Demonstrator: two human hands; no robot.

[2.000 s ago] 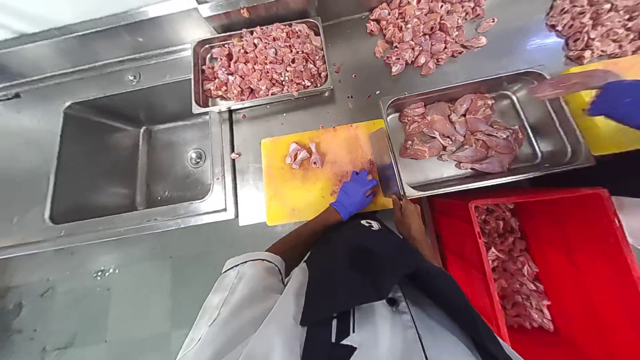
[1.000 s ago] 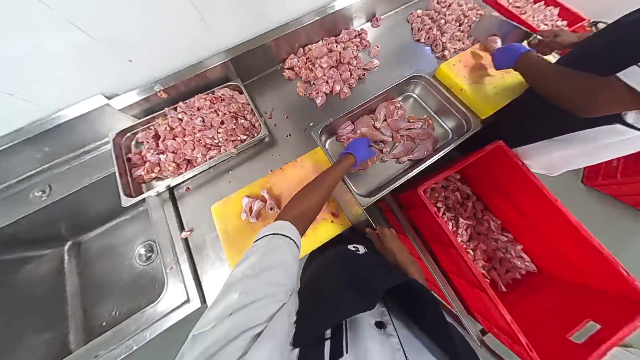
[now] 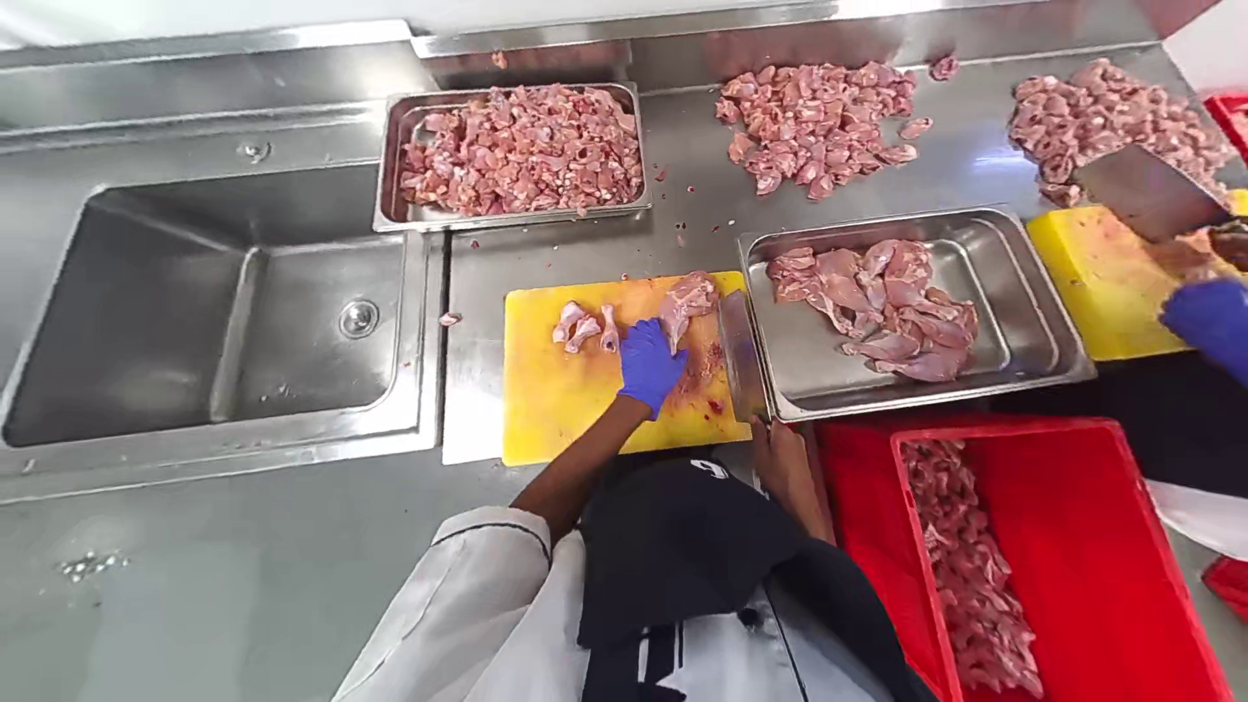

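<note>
My left hand point(image 3: 651, 366), in a blue glove, rests on the yellow cutting board point(image 3: 546, 419), its fingers at the lower edge of a raw chicken leg point(image 3: 688, 304); whether they grip it is unclear. Left of the fingers lie several small cut drumstick pieces point(image 3: 582, 328). My bare right hand point(image 3: 780, 450) is shut on the handle of a cleaver point(image 3: 744, 356), whose blade stands at the board's right edge, beside a steel tray point(image 3: 1058, 346) with raw chicken legs point(image 3: 882, 307).
A steel pan point(image 3: 390, 185) of cut chicken stands behind, right of a sink point(image 3: 175, 312). Chicken piles point(image 3: 819, 122) lie on the counter. Below right is a red crate point(image 3: 1102, 546) with chicken pieces. At right, a co-worker's gloved hand point(image 3: 1209, 317) is near another cleaver point(image 3: 1150, 190).
My left hand has come back from the steel tray to the board, where a chicken leg now lies. The right hand stays at the cleaver. The view has turned.
</note>
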